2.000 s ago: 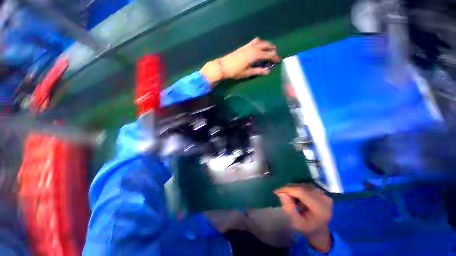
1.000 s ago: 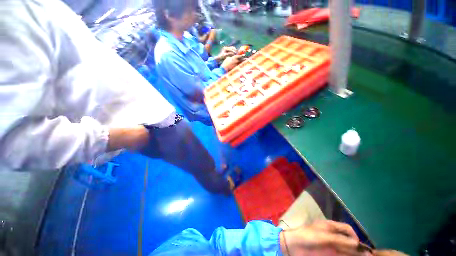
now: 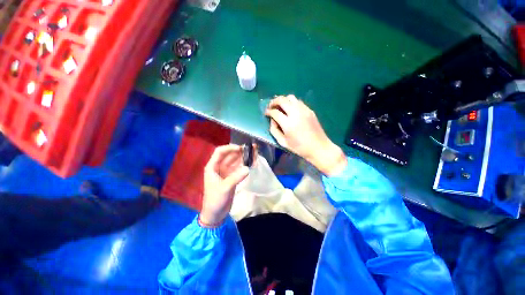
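My left hand (image 3: 220,183) holds a dark round workpiece (image 3: 248,154) edge-on between thumb and fingertips, in front of the bench's near edge. My right hand (image 3: 296,128) is over the near edge of the green bench (image 3: 311,52), palm down with fingers curled. A small clear plastic piece (image 3: 264,106) shows at its fingertips; whether it is gripped cannot be told. A white squeeze bottle (image 3: 246,73) stands upright on the bench just beyond my right hand. Two dark discs with metal centres (image 3: 185,47) (image 3: 172,71) lie to its left.
Stacked red-orange trays (image 3: 109,75) with small parts stand at left. A black clamp fixture (image 3: 383,124) and a blue control box (image 3: 466,151) with red digits are at right. A red crate (image 3: 193,164) is below the bench edge. A person's dark-clothed leg (image 3: 63,222) is at lower left.
The view has swung from the aisle and the people back to the bench. Both hands are now fully in view and apart; the fixture and control box are in view again.
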